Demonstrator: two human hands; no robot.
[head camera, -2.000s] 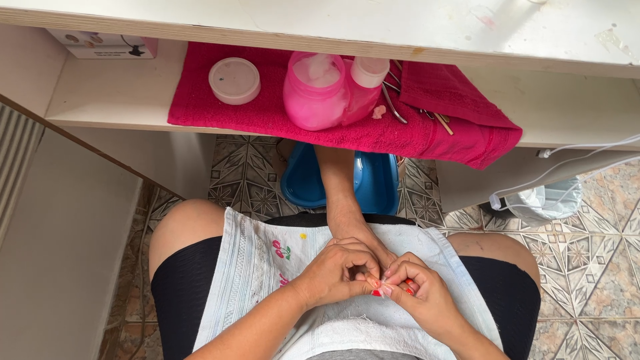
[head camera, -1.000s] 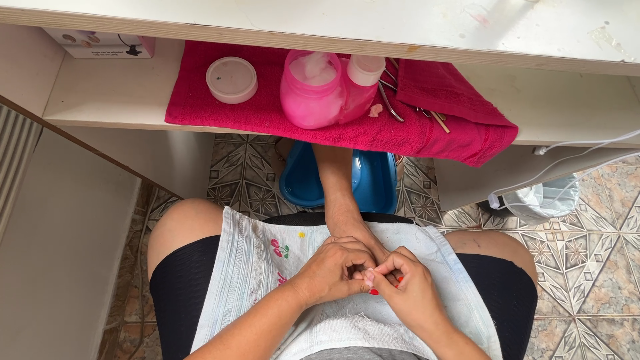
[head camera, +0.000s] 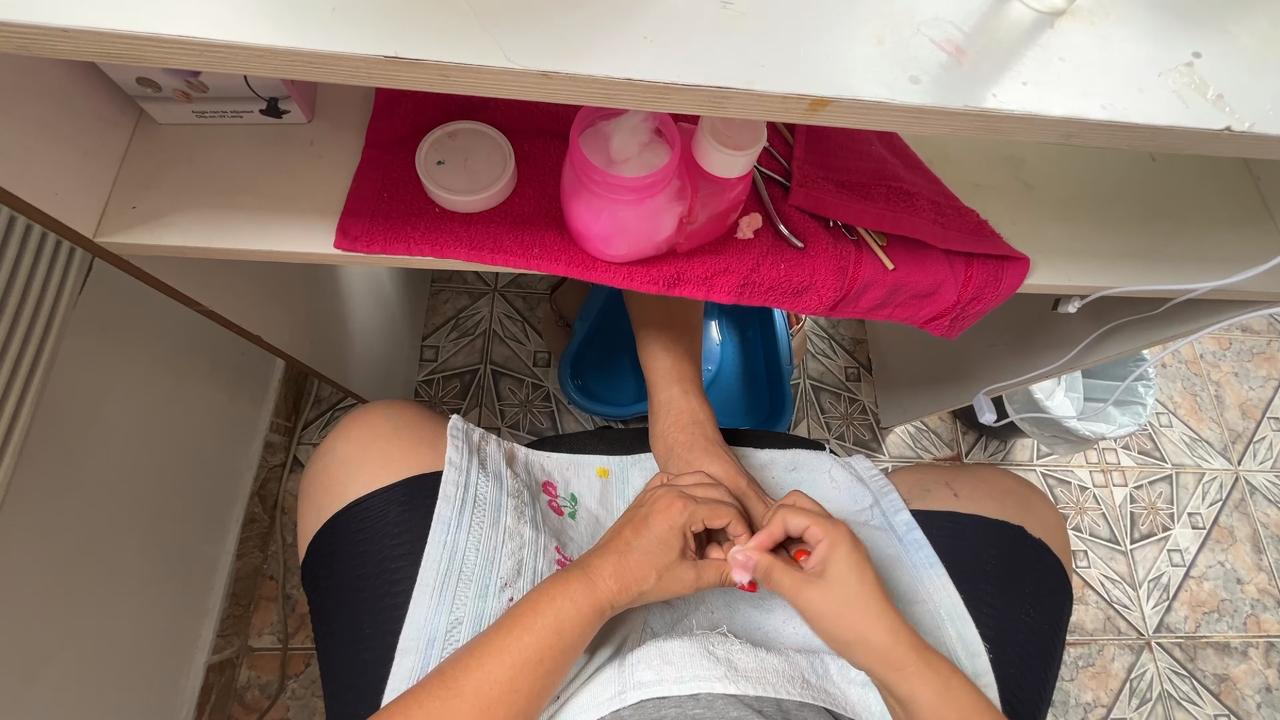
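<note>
Another person's foot (head camera: 690, 440) rests on the white towel (head camera: 660, 660) across my lap. My left hand (head camera: 665, 545) is closed around its toes, thumb and fingers pinched at them. My right hand (head camera: 825, 570) holds a small pinkish-white piece of cotton (head camera: 742, 566) between thumb and fingers, against a toe beside my left thumb. Red polish shows just below the cotton, and an orange-red nail shows under my right fingers. Most of the toes are hidden behind my hands.
Above, a magenta towel (head camera: 520, 230) on the shelf bears a pink jar of cotton (head camera: 620, 190), a white lid (head camera: 466, 166), metal nippers (head camera: 776, 205) and wooden sticks (head camera: 876, 250). A blue basin (head camera: 750, 370) stands on the floor; white cables (head camera: 1060, 360) hang right, near a lined bin (head camera: 1085, 405).
My right fingers have shifted slightly at the toes, and the cotton now shows more plainly between them. My left hand has kept its hold.
</note>
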